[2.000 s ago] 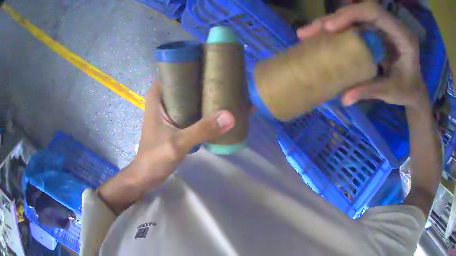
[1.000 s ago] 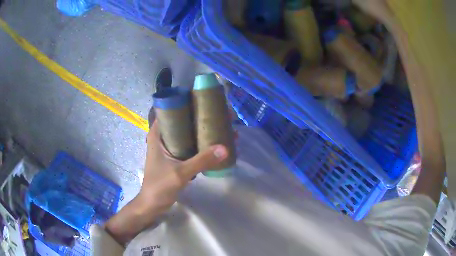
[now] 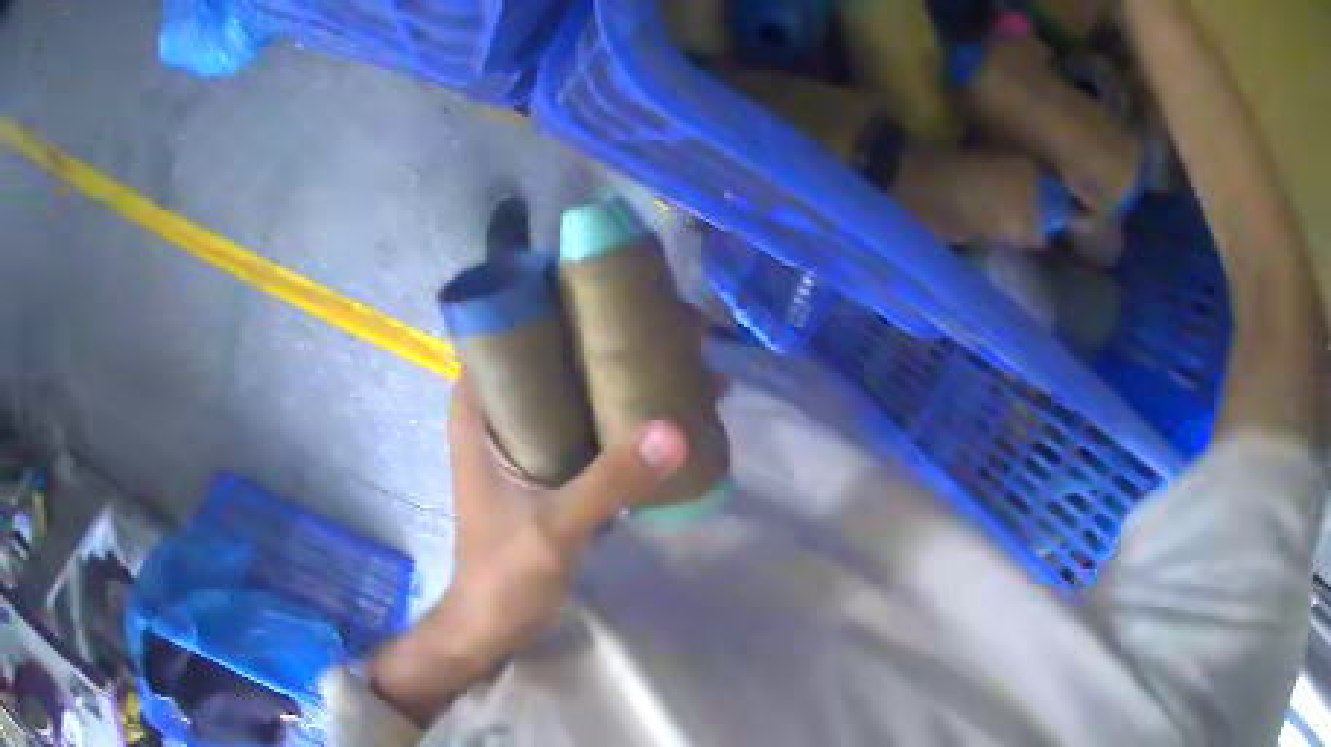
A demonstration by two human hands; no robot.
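My left hand point(image 3: 518, 533) holds two thread cones side by side, upright and touching. The left one is a khaki thread cone point(image 3: 523, 387) with a blue rim and a dark hollow top. The right one is a tan thread cone point(image 3: 642, 358) with mint-green ends, and my thumb lies across its lower part. My right forearm reaches up along the right side; the hand itself is out of the picture at the top edge. A large blue crate point(image 3: 876, 277) at the upper right holds several mixed cones point(image 3: 978, 197), blurred.
Another blue crate point(image 3: 1022, 467) with slotted sides stands below the large one. A blue scrap crate point(image 3: 314, 547) with a blue plastic bag point(image 3: 241, 606) is at the lower left. A crumpled blue bag point(image 3: 207, 37) is at the upper left. A yellow line point(image 3: 234, 263) crosses the grey floor.
Two seconds ago my right hand held a golden-brown cone beside the other two; that cone is gone from view and the hand is beyond the top edge. My left hand has moved lower with its two cones.
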